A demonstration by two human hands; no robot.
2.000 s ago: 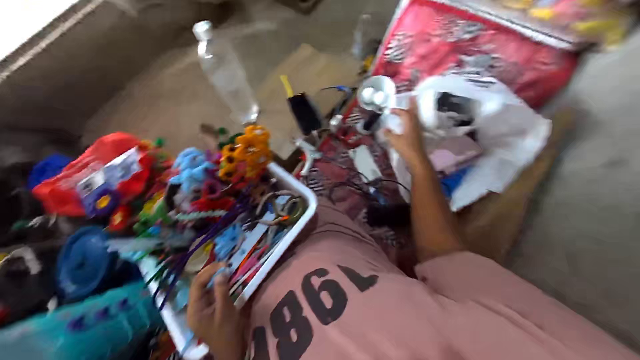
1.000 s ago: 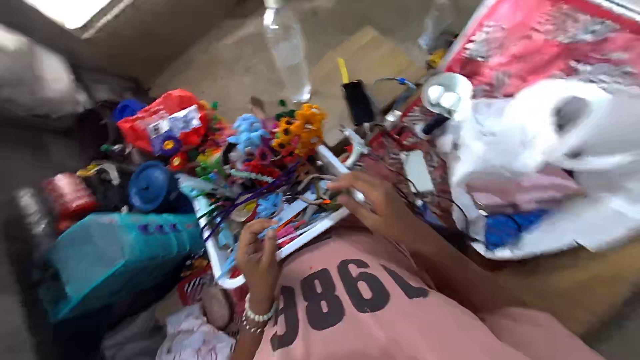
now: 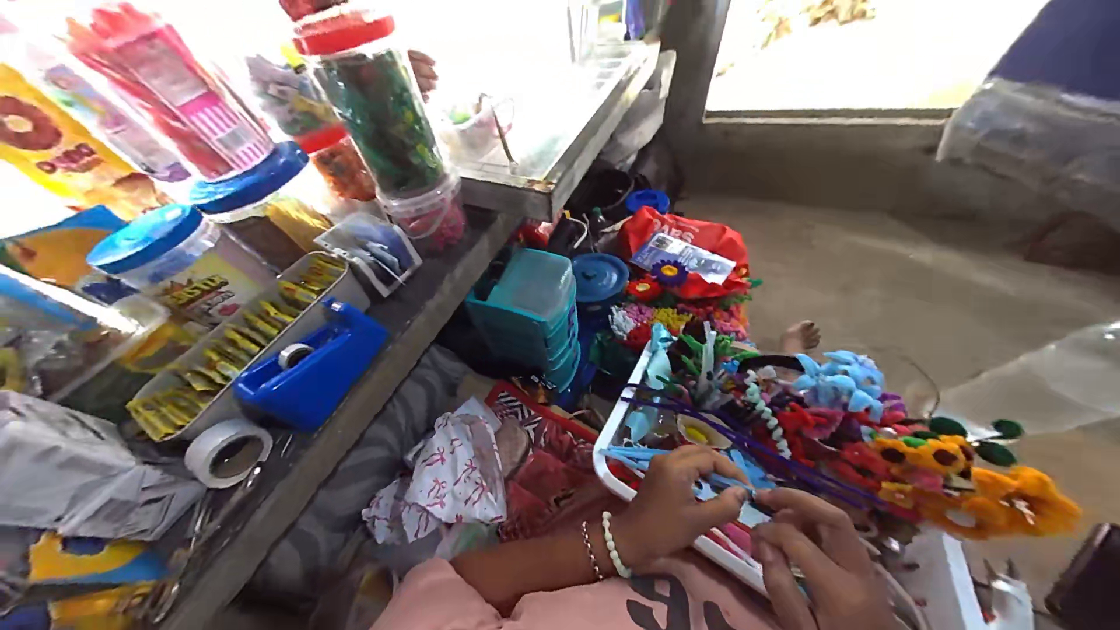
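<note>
My left hand (image 3: 687, 507), with a beaded bracelet and a chain at the wrist, is over the near edge of a white plastic tray (image 3: 610, 437). Its thumb and forefinger nearly meet beside light blue pipe-cleaner stems (image 3: 634, 457); whether they pinch something small is unclear. My right hand (image 3: 809, 556) is just to the right, fingers curled and close to the left fingertips; its grip cannot be made out. The tray bears purple stems, blue fuzzy flowers (image 3: 842, 381), a string of pale beads (image 3: 766, 416) and orange fuzzy flowers (image 3: 1024, 503) at the right.
On the left, a wooden shelf holds a blue tape dispenser (image 3: 311, 367), a tape roll (image 3: 227, 452), lidded jars (image 3: 376, 114) and a box of sachets (image 3: 241, 346). Beyond the tray are a teal drawer unit (image 3: 529, 319) and a red plastic bag (image 3: 687, 249). A small foot (image 3: 801, 337) shows behind the flowers.
My right hand has come from the white bag at the right to the tray, beside my left hand. The view has swung strongly left, bringing the shelf into sight.
</note>
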